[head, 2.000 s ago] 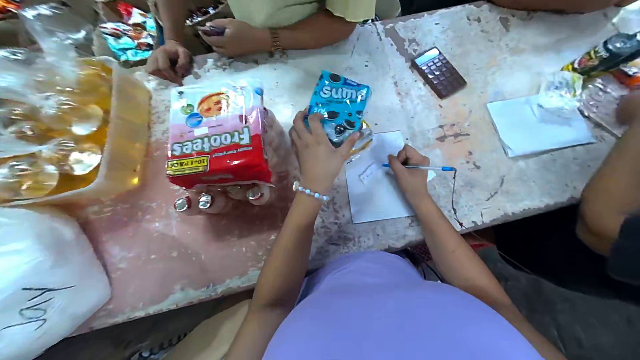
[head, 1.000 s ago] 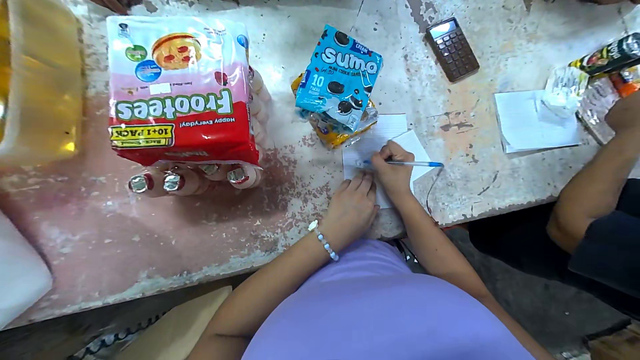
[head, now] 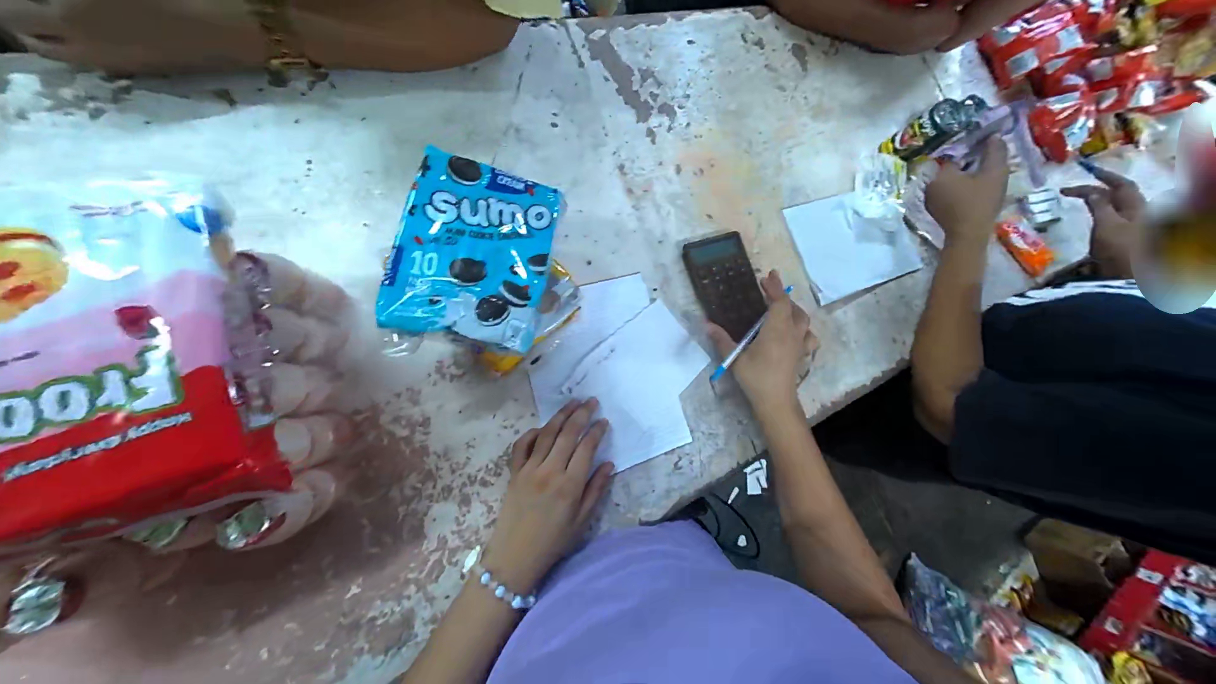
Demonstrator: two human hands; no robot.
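My left hand (head: 559, 467) lies palm down with its fingertips on the lower left of the white paper sheets (head: 627, 389), holding nothing. A blue and white pen (head: 750, 334) is in my right hand (head: 774, 347), whose fingers also rest at the lower edge of a dark calculator (head: 727, 285). Left of the calculator, the overlapping sheets bear some handwriting. A blue Sumo cookie pack (head: 475, 252) lies on a yellow pack (head: 560, 302), just above and left of the sheets.
A large Frootees pack (head: 114, 380) with foil-capped bottles (head: 309, 442) occupies the left of the worn table (head: 427, 123). Other people's arms rest at the far edge. At right, a person handles things near white paper (head: 845, 247), a dark bottle (head: 936, 123) and red packs (head: 1064, 85).
My right hand has moved right from the paper to the calculator, still with the pen. My left hand has left the Sumo pack, where it was two seconds ago. The view has shifted right.
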